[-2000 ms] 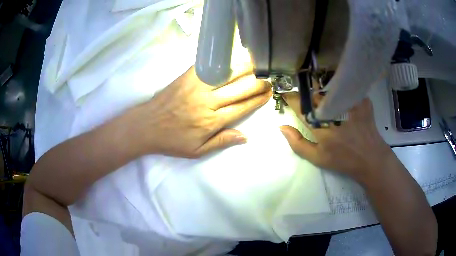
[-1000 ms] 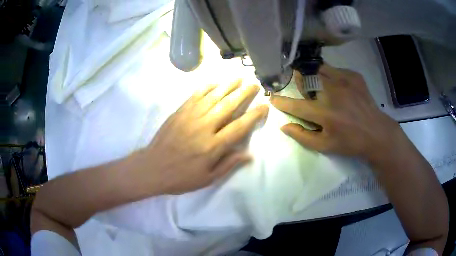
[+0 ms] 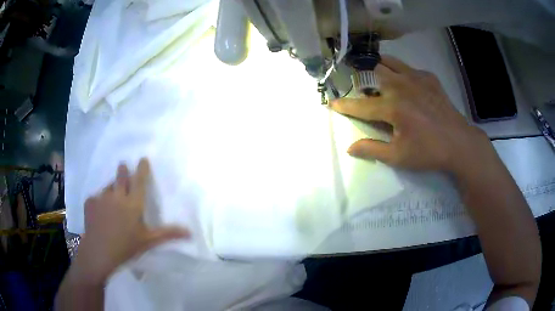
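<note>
White fabric [image 3: 268, 200] lies spread under the presser foot [image 3: 323, 94] and glares under the lamp [image 3: 232, 36]. My left hand [image 3: 125, 212] lies on the fabric at the left, well away from the foot, fingers apart and slightly blurred. My right hand [image 3: 414, 118] rests on the fabric just right of the foot, its index fingertip beside the foot and its thumb apart. It does not visibly grip anything. The sewing machine head [image 3: 298, 27] stands at the top, with its ribbed white knob [image 3: 367, 80] over my right fingers.
A black smartphone [image 3: 484, 76] lies right of the machine. A thin silver tool [image 3: 543, 123] is at the far right. A ruler scale [image 3: 420, 215] runs along the curved table edge. A pale sheet [image 3: 450, 285] is below the table. More white cloth [image 3: 143, 51] lies folded at upper left.
My left hand has moved from beside the foot to the lower left. My right hand has stayed near the foot. The fabric in front lies flatter, and the view has shifted.
</note>
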